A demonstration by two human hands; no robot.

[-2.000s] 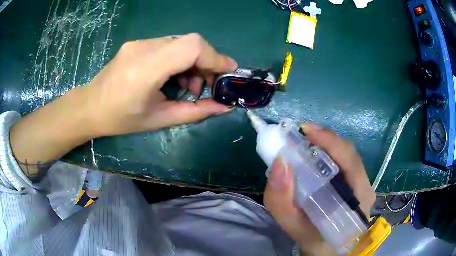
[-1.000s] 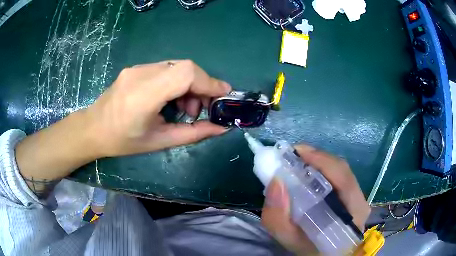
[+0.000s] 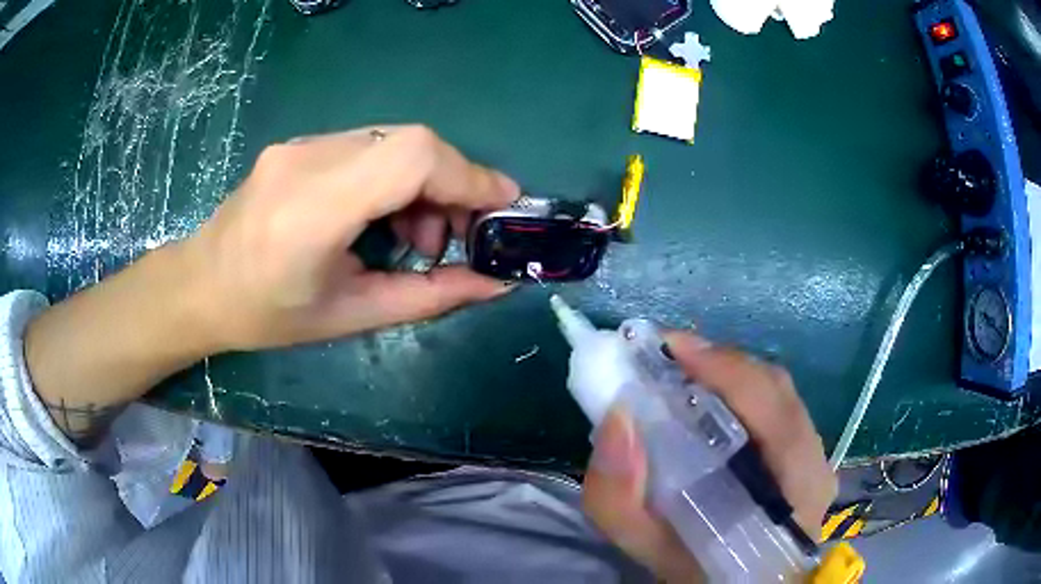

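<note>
My left hand [image 3: 308, 245] grips a black watch housing [image 3: 537, 248] by its left end, between thumb and fingers, above the green bench. The open side with reddish wires faces me, and a small white spot shows at its lower edge. A battery [image 3: 630, 194] with yellow tape, seen edge-on, hangs from the housing's right end by thin wires. My right hand [image 3: 731, 439] is closed around the clear-white glue syringe [image 3: 674, 422]. The syringe's needle tip points up-left, just below the housing, with a small visible gap. Its yellow rear cap is partly cut off by the frame's bottom edge.
Another housing [image 3: 631, 17] lies at the top with its flat battery [image 3: 666, 100] and a grey-white cross-shaped piece [image 3: 690, 49]. White tissue [image 3: 774, 14] is at the top right. The blue controller [image 3: 987, 217] with a pale hose [image 3: 896, 342] stands right. Two housings are cut off at top left.
The view first shifted, bringing more top objects in, then moved slightly back. The needle tip, earlier close to the housing's lower edge, is now a little farther from it. Both hands keep their holds.
</note>
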